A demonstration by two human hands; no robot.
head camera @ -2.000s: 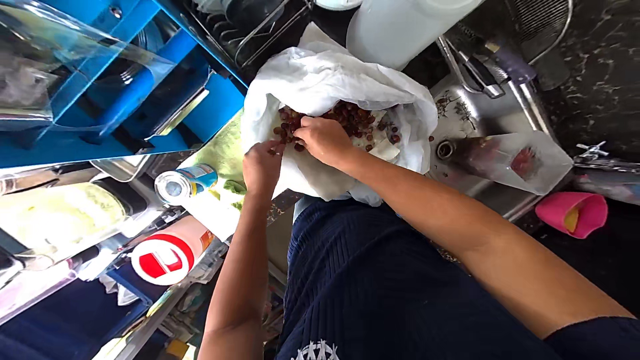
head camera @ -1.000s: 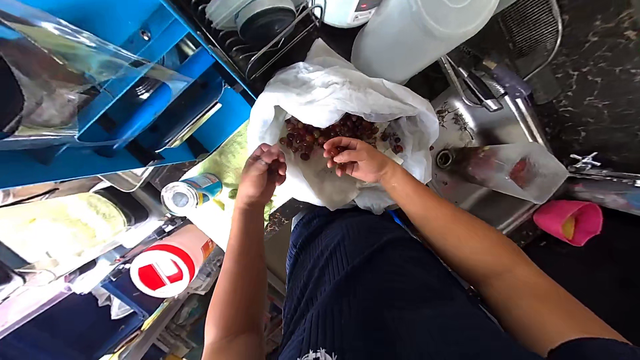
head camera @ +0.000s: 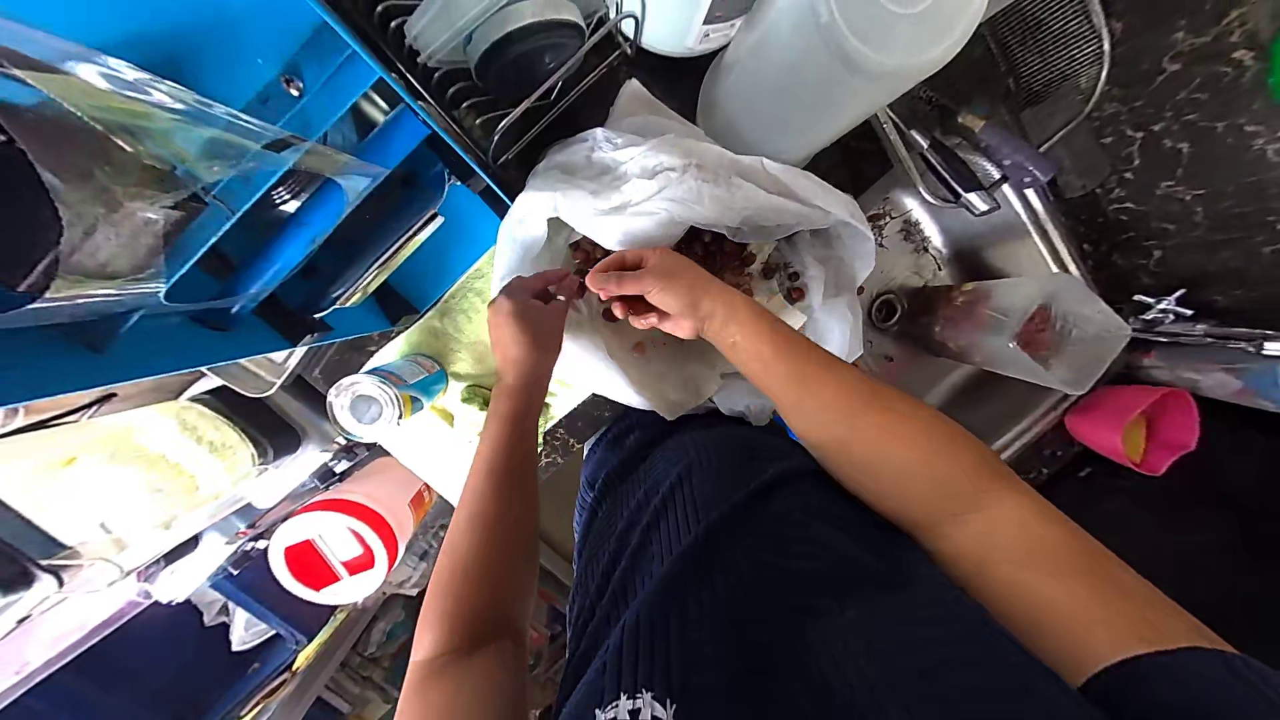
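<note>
A white plastic bag (head camera: 690,190) stands with its mouth wide and holds many small dark red fruits, perhaps grapes (head camera: 715,255). Over the bag's left part, my left hand (head camera: 533,318) and my right hand (head camera: 660,292) meet at the fingertips. A small dark round fruit seems pinched between the left fingertips, partly hidden by the fingers. The right thumb and index finger touch at that same spot; whether they grip the fruit too is not clear. A few loose fruits lie below the right hand and at the bag's right side.
Right of the bag is a steel sink (head camera: 960,400) with a clear plastic container (head camera: 1020,325) in it. Behind stand a large translucent container (head camera: 830,70) and a dish rack (head camera: 500,110). At left are a blue organizer (head camera: 300,60), a can (head camera: 385,395) and a red-lidded jar (head camera: 335,550). A pink cup (head camera: 1135,428) is far right.
One second ago the hands were apart above the bag; now their fingertips are together at its left part. Two seconds ago they were also close together there.
</note>
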